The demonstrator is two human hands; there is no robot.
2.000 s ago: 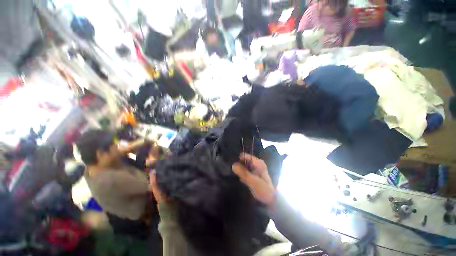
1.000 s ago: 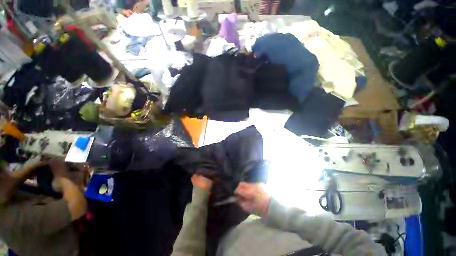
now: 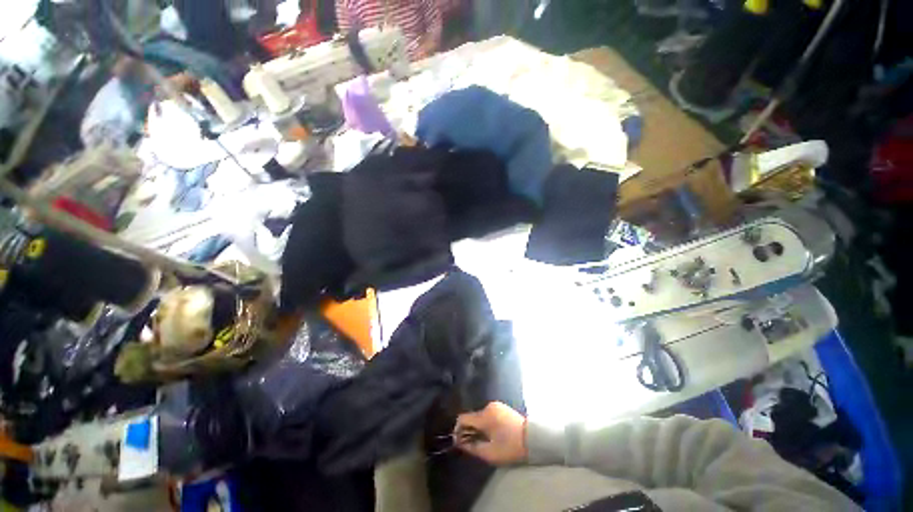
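The black garment [image 3: 400,370] lies bunched over the table's front edge and my lap. My left sleeve [image 3: 402,484] runs up to it; my left hand is hidden under or behind the cloth. My right hand [image 3: 493,434] is at the garment's right lower side, fingers curled around a small metallic tool, apparently thread snips [image 3: 440,440], whose thin tips point left. The sewing machine [image 3: 701,275] stands to the right, with strong lamp glare beside the garment.
Black-handled scissors [image 3: 659,362] lie on the machine bed. Black cut pieces [image 3: 395,215], blue cloth [image 3: 491,125] and cream cloth [image 3: 571,100] are heaped behind. A basket [image 3: 215,335] and plastic bag [image 3: 290,380] are left. A blue scrap bin [image 3: 861,420] is right.
The view has turned, with the blue bin showing more at right and the left-hand worker gone from view. My left hand has become hidden by cloth; my right hand still holds the tool.
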